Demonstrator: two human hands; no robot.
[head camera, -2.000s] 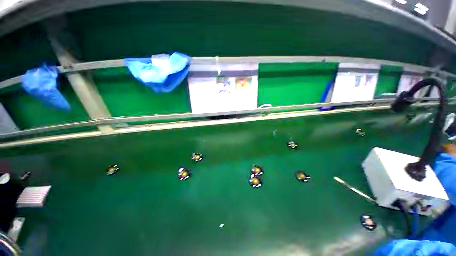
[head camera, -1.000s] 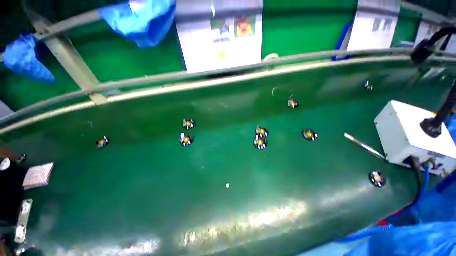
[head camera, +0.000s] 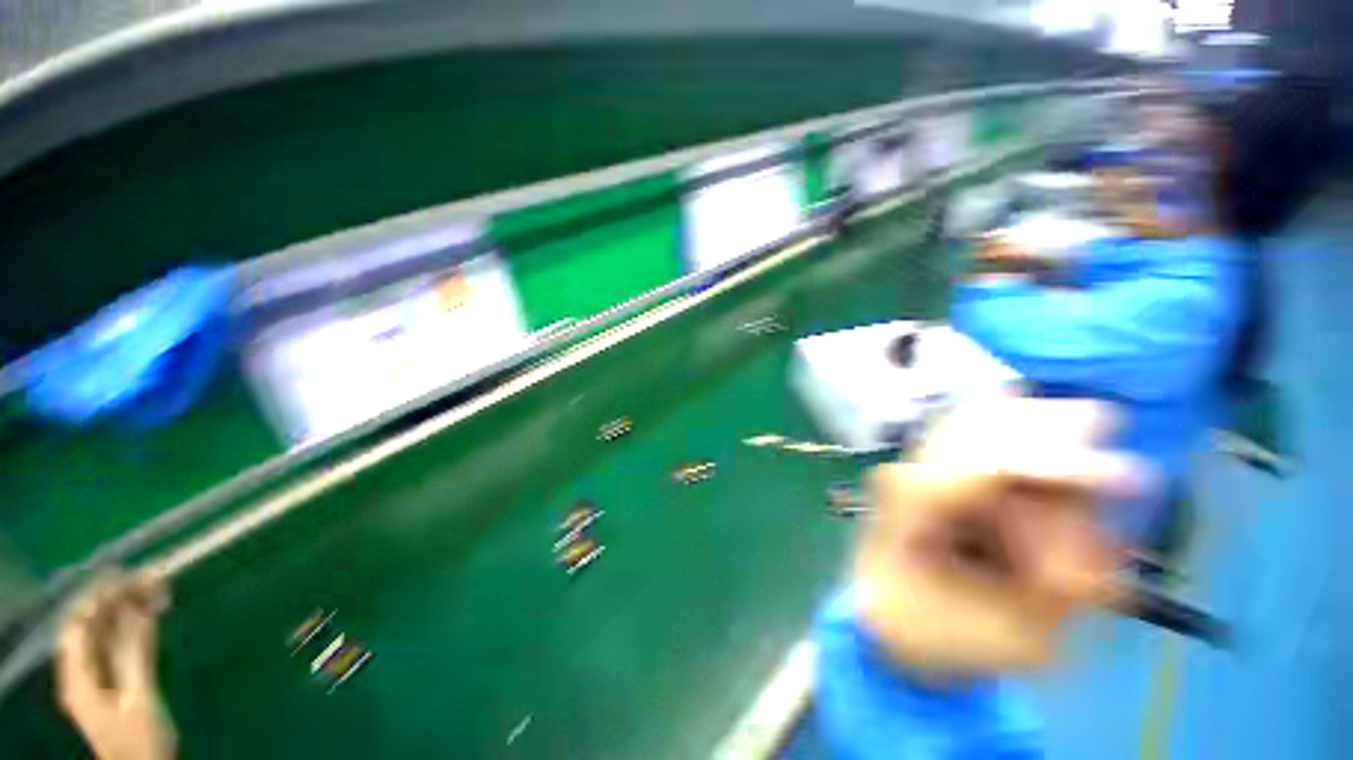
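Note:
The frame is blurred by motion. Several small round modules lie spaced on the green belt, two close together at the centre (head camera: 579, 552), another to their right (head camera: 693, 472) and two at the lower left (head camera: 341, 661). My right hand (head camera: 997, 549), with a blue sleeve, is raised large and blurred at the right, in front of the white box and above the belt's near edge. Its fingers look bent; whether it holds anything cannot be told. My left hand (head camera: 113, 661) is at the lower left edge, fingers up beside the back rail; its grip is unclear.
A white control box (head camera: 876, 386) stands on the belt, with a thin pale tool (head camera: 794, 444) at its left. A person in a blue smock (head camera: 1113, 319) is at the upper right. White sheets (head camera: 386, 334) and a blue cloth bundle (head camera: 134, 349) hang behind the belt.
The view has swung to the right, so the modules and white box appear further left. Both hands have come into view, and the neighbouring person now shows far more.

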